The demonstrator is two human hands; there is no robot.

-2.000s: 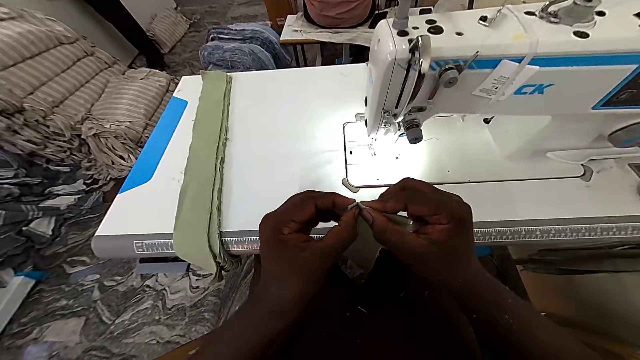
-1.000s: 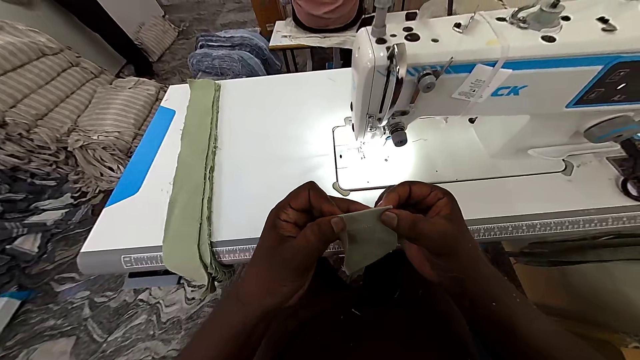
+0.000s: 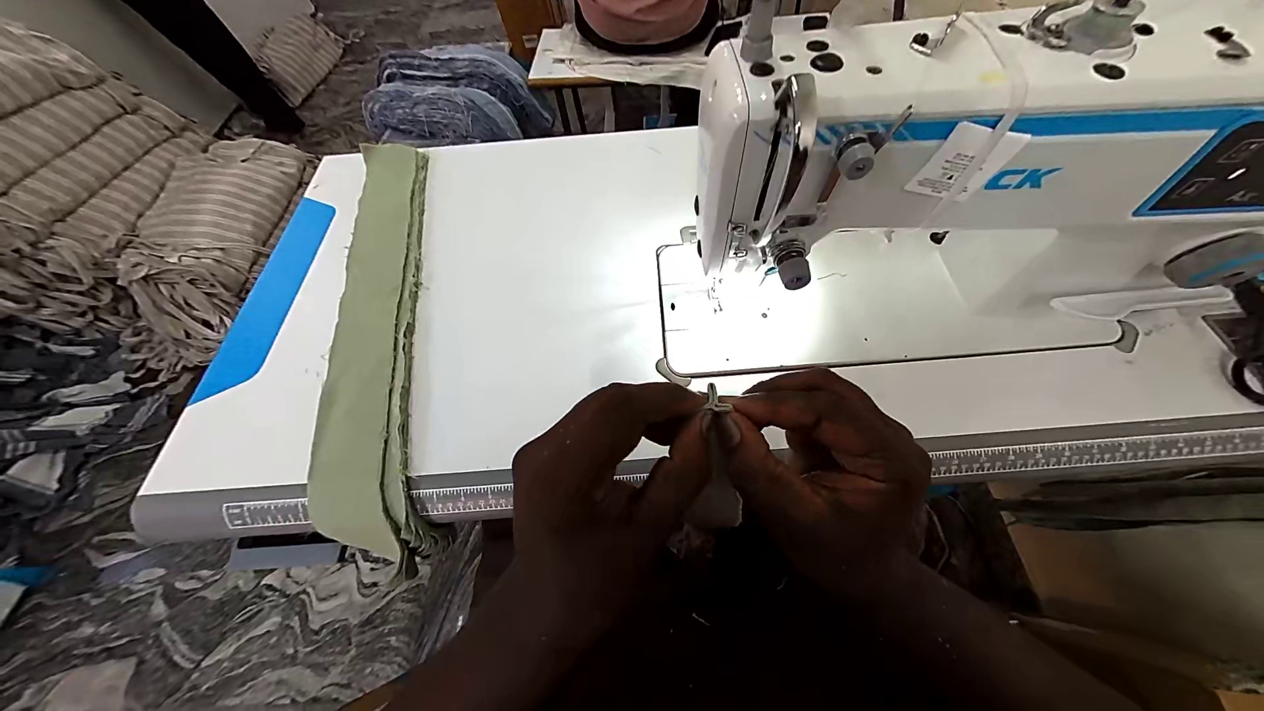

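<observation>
My left hand [image 3: 612, 464] and my right hand [image 3: 829, 464] meet in front of the table's near edge, below the needle area. Between their thumbs and forefingers they pinch a small piece of grey-green fabric [image 3: 719, 499]. Its top is folded together and sticks up between the fingertips, while the rest hangs below, partly hidden by the fingers. Just beyond my hands stands a white and blue sewing machine [image 3: 948, 178] with its lamp lit over the needle plate. A stack of green fabric strips [image 3: 365, 346] lies across the left part of the table, its near ends hanging over the edge.
The white sewing table [image 3: 533, 296] has a ruler strip along its front edge. Striped cushions with fringes [image 3: 212, 217] are piled at left. Blue fabric pieces [image 3: 444, 99] are stacked behind the table. Patterned cloth [image 3: 296, 632] spreads below at left, and dark green fabric hangs at right.
One second ago the fabric piece was spread flat between my hands; now its top is folded and my fingertips are closer together. The green strips have stayed on the table.
</observation>
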